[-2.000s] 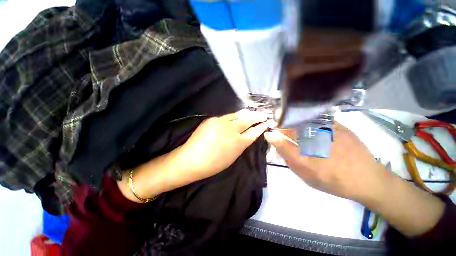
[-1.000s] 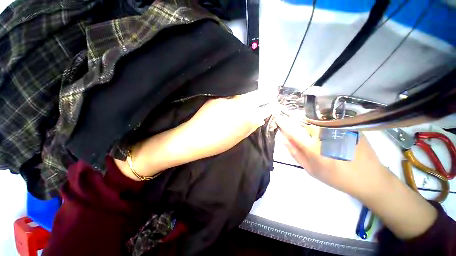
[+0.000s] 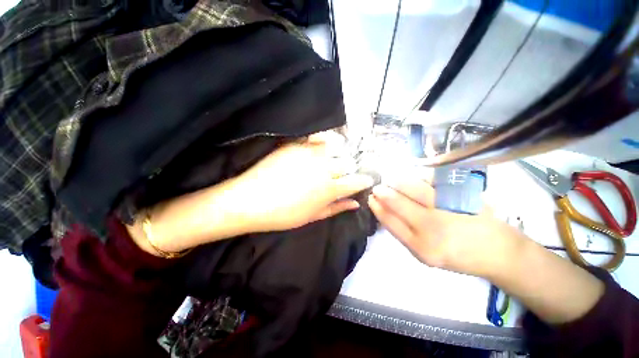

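Observation:
The plaid fabric [image 3: 31, 133] lies heaped at the left, with a matte black strip [image 3: 189, 105] along its edge. Dark brown lining [image 3: 280, 273] hangs below. My left hand [image 3: 280, 183] lies on the lining, fingers at its edge beside the needle area. My right hand [image 3: 448, 234] meets it from the right, its fingertips pinching the cloth edge close to the left fingertips. The needle and presser foot of the sewing machine [image 3: 364, 63] are lost in lamp glare. A clear blue-grey guard [image 3: 459, 189] stands behind my right hand.
Scissors with red and orange-yellow handles [image 3: 595, 231] lie at the right. Small blue-green snips [image 3: 497, 305] lie near the front edge, left of my right sleeve. A grey ruler strip [image 3: 413, 326] follows the table edge. A red object [image 3: 33, 337] and blue bin [image 3: 46, 301] show bottom left.
The machine head's view has shifted and shows larger than at first. My right hand has drawn out from behind the guard, and its fingers sit lower. The cloth has shifted slightly left in view.

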